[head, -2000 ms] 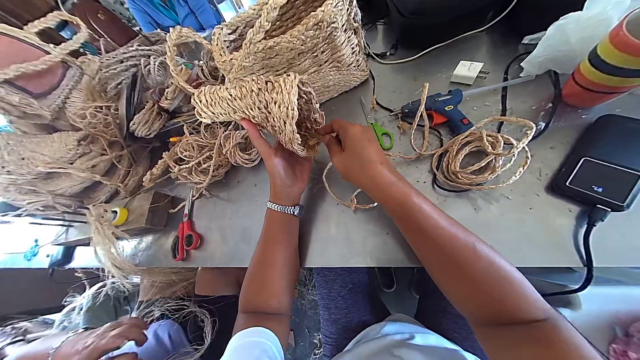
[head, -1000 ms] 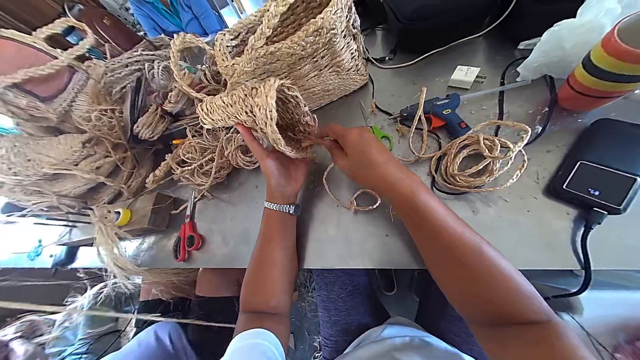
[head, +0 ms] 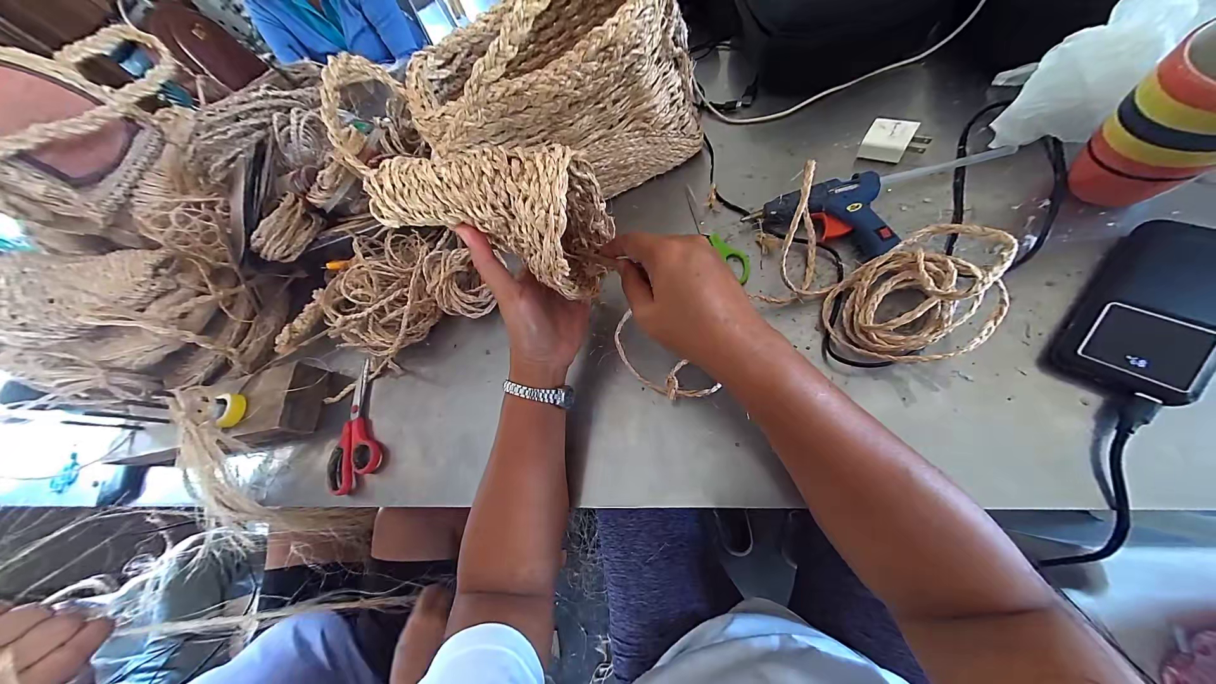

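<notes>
A small woven basket of braided natural fiber (head: 475,195) lies tilted on its side, its opening toward the right. My left hand (head: 537,313) supports it from below, thumb along its near side. At the rim, the fingers of my right hand (head: 679,285) pinch a fiber strand; the fingertips are partly hidden. A thin braided cord (head: 655,385) loops below my right hand, and a coil of the braid (head: 912,294) lies farther right. Behind the small basket stands a larger woven bag (head: 589,95).
Red-handled scissors (head: 356,451), green-handled scissors (head: 730,256), a glue gun (head: 841,214), a white charger (head: 888,140), a black power bank (head: 1140,309) and a striped cup (head: 1149,128) lie around. Fiber bundles (head: 389,294) pile up at left. A co-worker's hand (head: 47,641) is at lower left.
The small basket has tilted slightly in my left hand, its opening less turned to view than one second ago. The co-worker's hand shows again at lower left.
</notes>
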